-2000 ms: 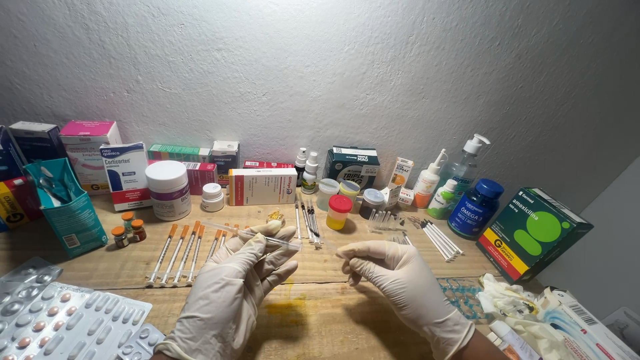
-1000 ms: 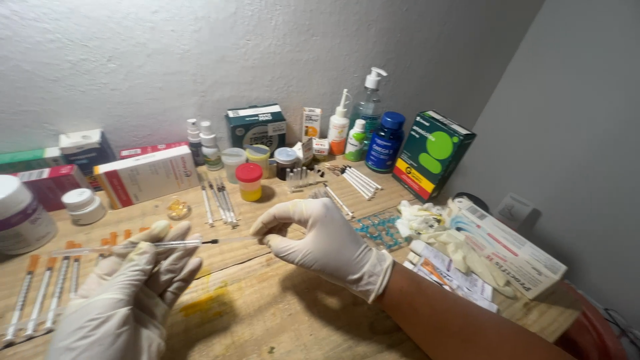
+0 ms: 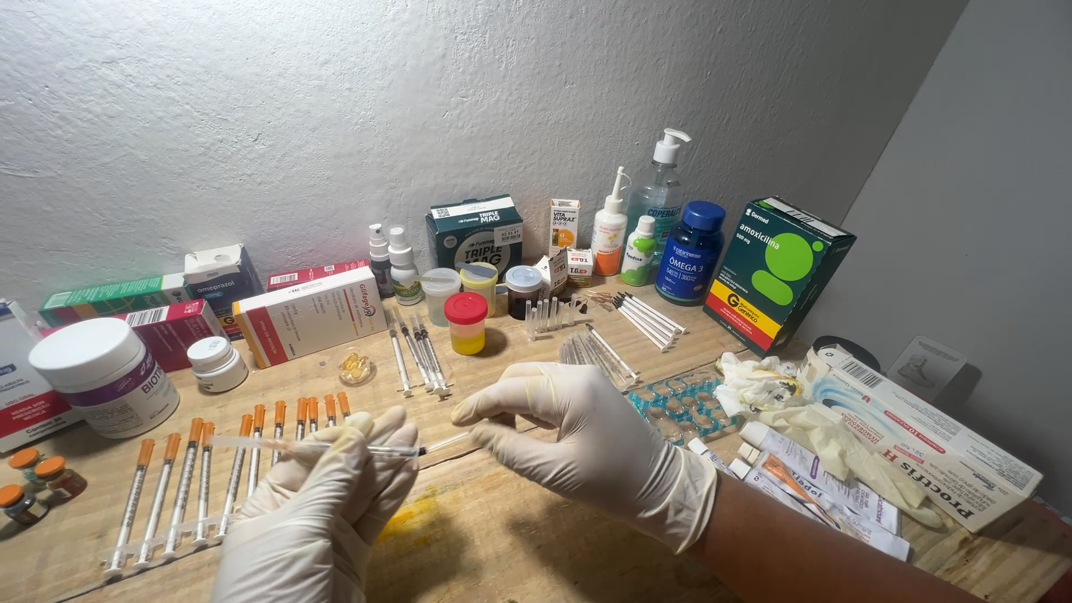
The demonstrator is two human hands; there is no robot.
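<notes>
My left hand [image 3: 322,498], in a white glove, pinches a thin clear syringe [image 3: 394,451] lying nearly level, its black stopper end pointing right. My right hand [image 3: 578,435], also gloved, is just to the right, with thumb and forefinger at the far end of a slim clear tube [image 3: 445,442]. The tube's near end is by the black stopper; contact is unclear. Left of my left hand lie several orange-capped syringes [image 3: 186,477] in a row. Beyond my hands are other capless-looking syringes [image 3: 423,356] and a red-lidded cup [image 3: 466,322] of yellow liquid.
Medicine boxes [image 3: 310,314], a white tub [image 3: 105,377], small lidded cups [image 3: 440,295] and bottles [image 3: 689,251] line the wall. Orange-topped vials [image 3: 60,477] stand at left. At right are a blister pack [image 3: 678,406], crumpled gloves [image 3: 846,444], ointment tubes [image 3: 825,494] and a long carton [image 3: 930,435].
Two seconds ago my hands were farther apart; my right hand is now close to the syringe's black end. The view has turned. My left hand keeps hold of the syringe.
</notes>
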